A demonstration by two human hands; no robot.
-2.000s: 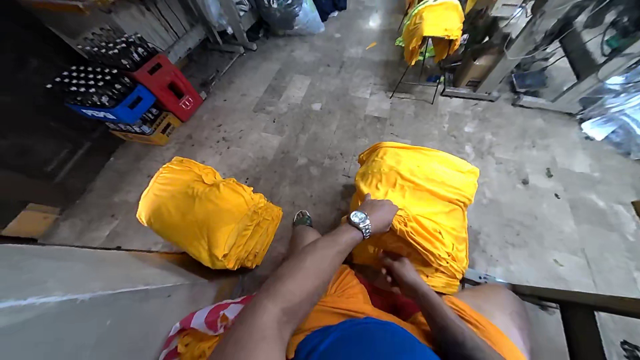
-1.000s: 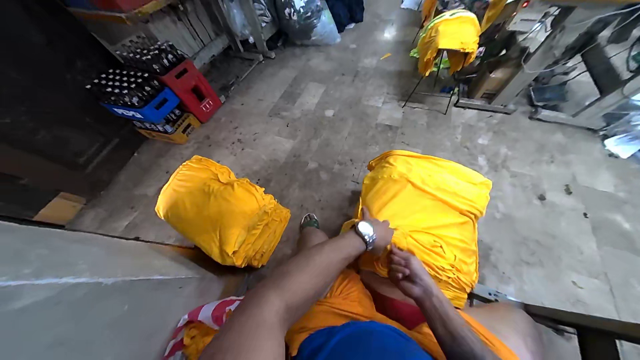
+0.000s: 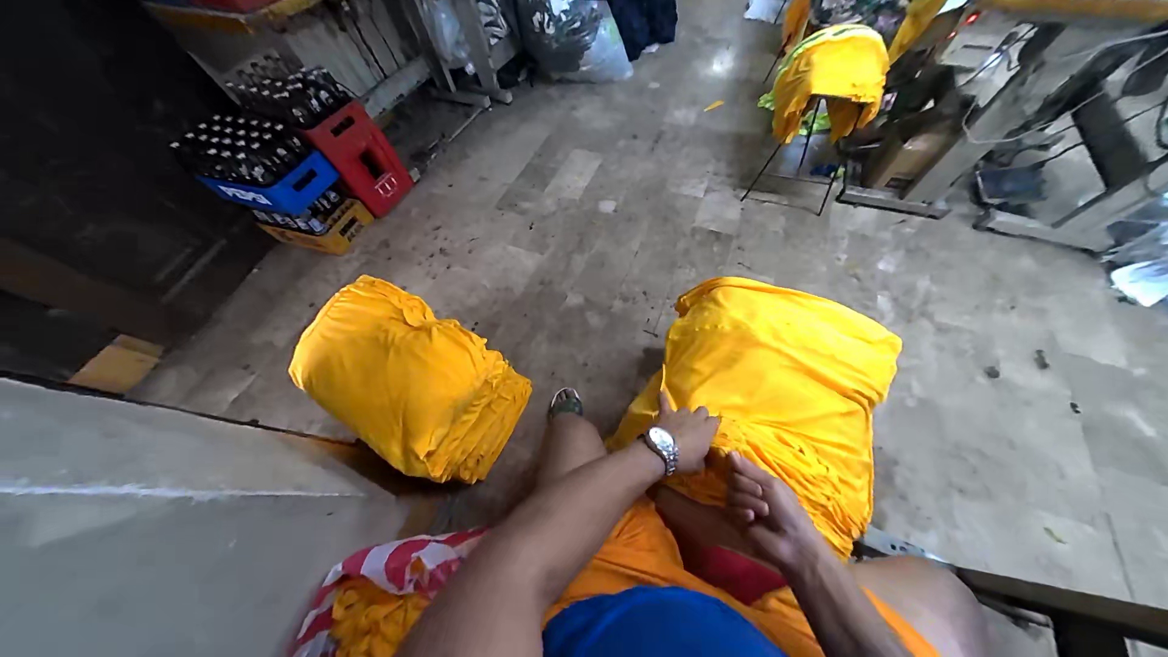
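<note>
A big stack of yellow fabric pieces [image 3: 776, 365] stands in front of my lap, its layered edges facing me. On its near left part rests my left hand [image 3: 684, 436], a metal wristwatch on the wrist, fingers on the cloth; whether they pinch it I cannot tell. Just right of it, my right hand [image 3: 762, 506] is palm-up with curled fingers beside the layered edges; I cannot tell whether a bit of cloth is between its fingertips. A second folded yellow stack [image 3: 406, 379] is farther left, touched by neither hand.
Crates of bottles, one blue [image 3: 274, 187], one red [image 3: 365, 160], stand at the upper left. A stool draped with yellow cloth [image 3: 835, 73] is at the upper right, near machine stands. A grey surface [image 3: 182, 529] lies at lower left, beside a red-and-white striped bag [image 3: 401, 561].
My right hand, lower and close to my lap two seconds ago, has come up beside the layered edges. My left hand stays on the right-hand stack.
</note>
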